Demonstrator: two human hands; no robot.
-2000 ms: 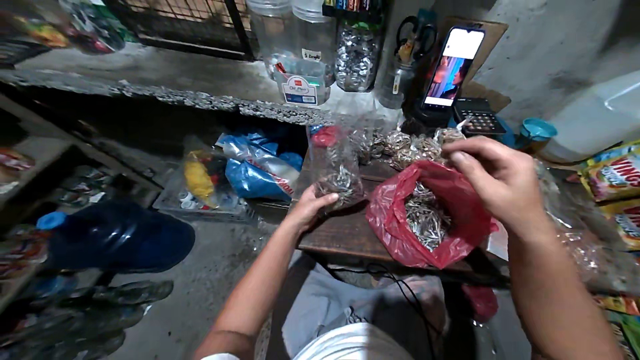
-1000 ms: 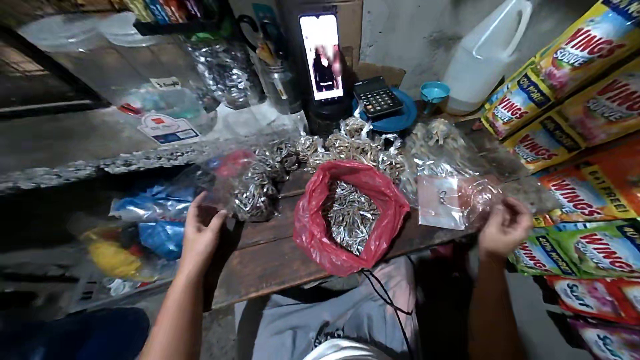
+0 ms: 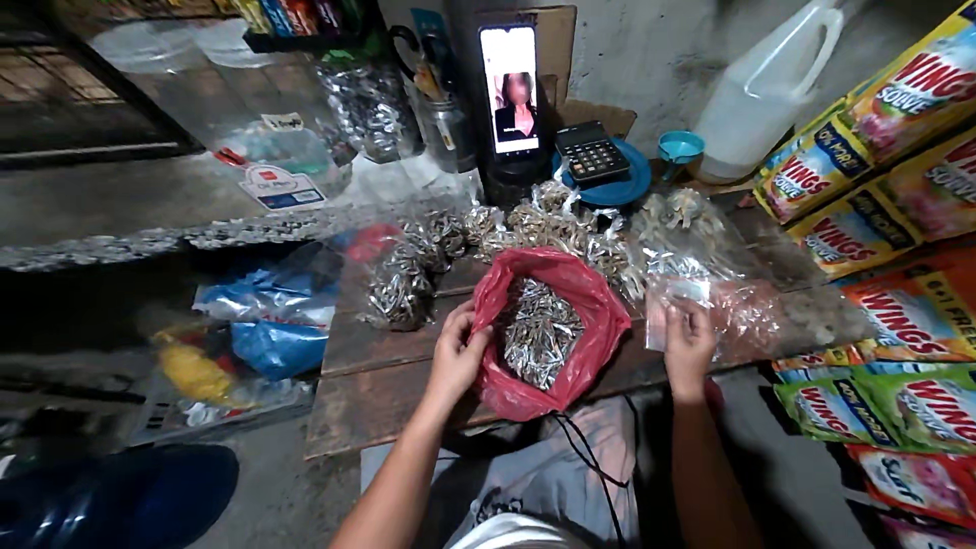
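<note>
A red plastic bag (image 3: 595, 358) stands open on the wooden table (image 3: 343, 412), with small dried fish (image 3: 540, 332) inside it. My left hand (image 3: 459, 354) has its fingers on the left rim of this bag. On the right, my right hand (image 3: 688, 343) touches a stack of clear plastic bags (image 3: 656, 316); whether the fingers pinch one is not clear. A clear bag of dried fish (image 3: 398, 293) lies to the left of the red bag. Several small knotted bags of dried fish (image 3: 553, 229) sit behind it, and a larger clear bag of fish (image 3: 682, 229) lies at the back right.
Behind the fish stand a lit phone (image 3: 509, 91), a calculator (image 3: 591, 152) on a blue plate (image 3: 629, 179), a teal cup (image 3: 680, 146) and a white plastic jug (image 3: 751, 99). Detergent packets (image 3: 854, 236) hang at right. A concrete ledge (image 3: 191, 229) with jars runs along the left.
My left hand has moved right, from beside the clear fish bag to the red bag's rim. My right hand has moved left onto the clear plastic bags. Two seconds ago it was above the red bag.
</note>
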